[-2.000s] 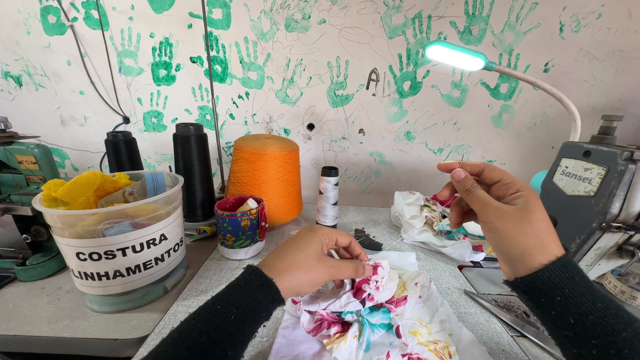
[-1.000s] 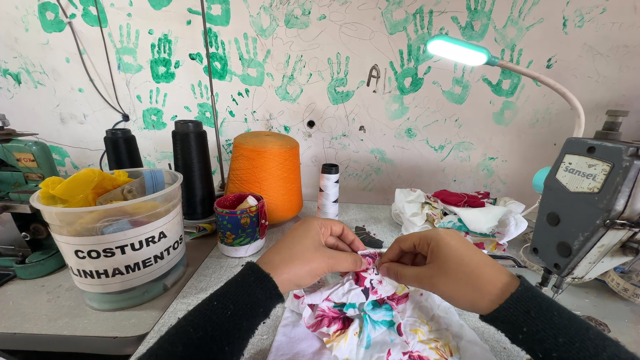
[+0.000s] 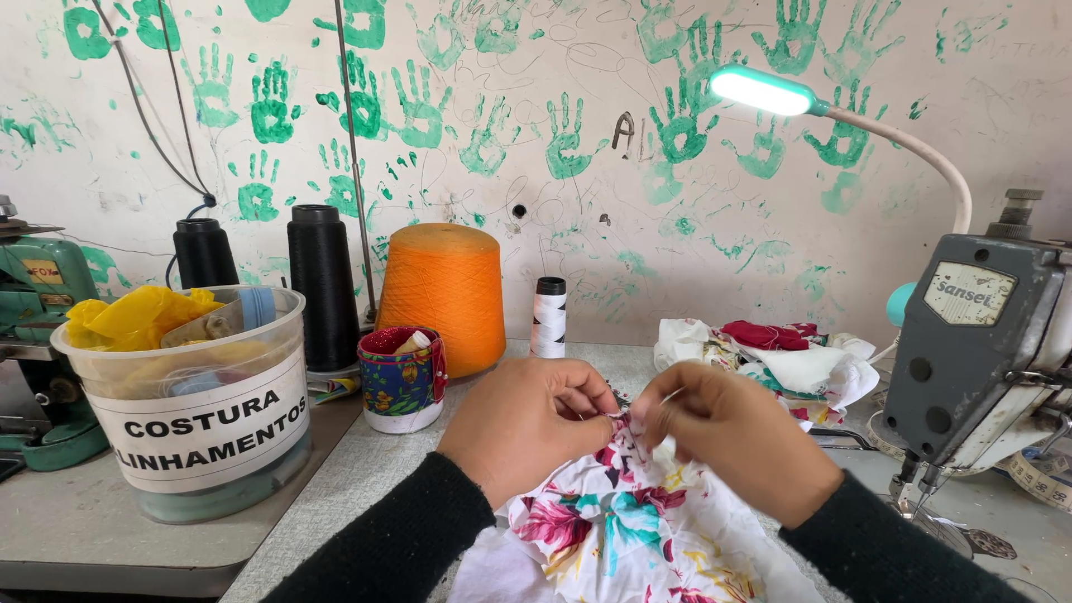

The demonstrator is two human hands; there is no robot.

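Note:
My left hand [image 3: 536, 419] pinches the top edge of a white floral fabric [image 3: 636, 519] between thumb and fingertips, at the middle of the view. Close beside it on the right, my right hand [image 3: 737, 431] has its fingers bent at the same edge, thumb and forefinger together around something thin and light, perhaps a needle, too small to tell. The fabric hangs gathered in folds below both hands, over the near part of the table. A white thread spool [image 3: 549, 318] with a black top stands behind my left hand.
A grey sewing machine [image 3: 963, 352] stands right, under a lit lamp [image 3: 762, 90]. Behind my right hand lies crumpled fabric [image 3: 816, 368]. Left are a plastic tub [image 3: 188, 419], a fabric-covered cup [image 3: 402, 381], an orange thread cone [image 3: 444, 293] and black cones [image 3: 321, 285].
My right hand, raised and apart two seconds ago, has come down beside my left hand at the fabric's edge. The left hand keeps its pinch there.

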